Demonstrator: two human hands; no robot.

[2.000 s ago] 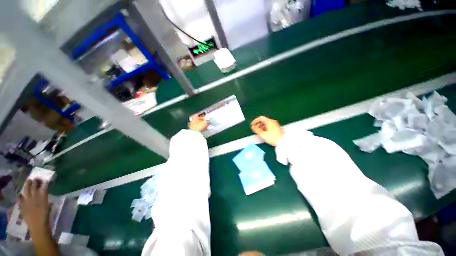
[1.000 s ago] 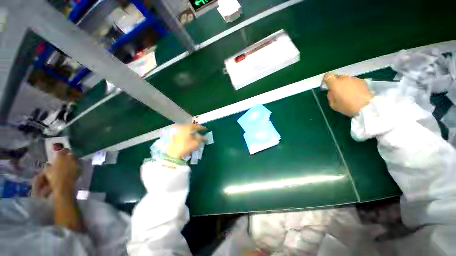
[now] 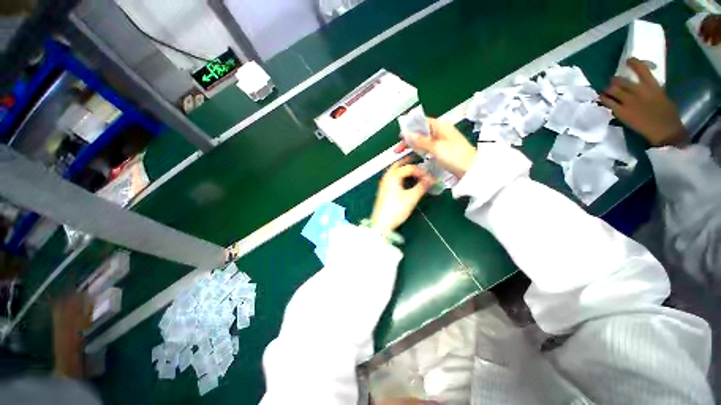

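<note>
My right hand (image 3: 449,149) is shut on a whitish packet (image 3: 414,121) that sticks up from its fingers. My left hand (image 3: 395,194) is close beside and below it, fingertips pinched at a pale packet (image 3: 435,176) between the hands. Where one packet ends and the other starts is blurred. A white box (image 3: 368,111) with a dark-red picture lies just beyond my hands on the green conveyor. Blue leaflets (image 3: 322,228) lie on the bench, partly covered by my left sleeve.
Small pale blue packets (image 3: 198,328) are heaped at left, white bagged pieces (image 3: 581,126) at right. A pale rail (image 3: 308,203) edges the bench. A grey post (image 3: 111,213) slants across the left. Another person's hand (image 3: 650,107) holds a white box at right; a blurred hand (image 3: 69,332) is at far left.
My left hand has moved right from the small-packet heap, and my right hand has come inward from the bagged pieces; they now meet near the rail. The view has shifted and turned.
</note>
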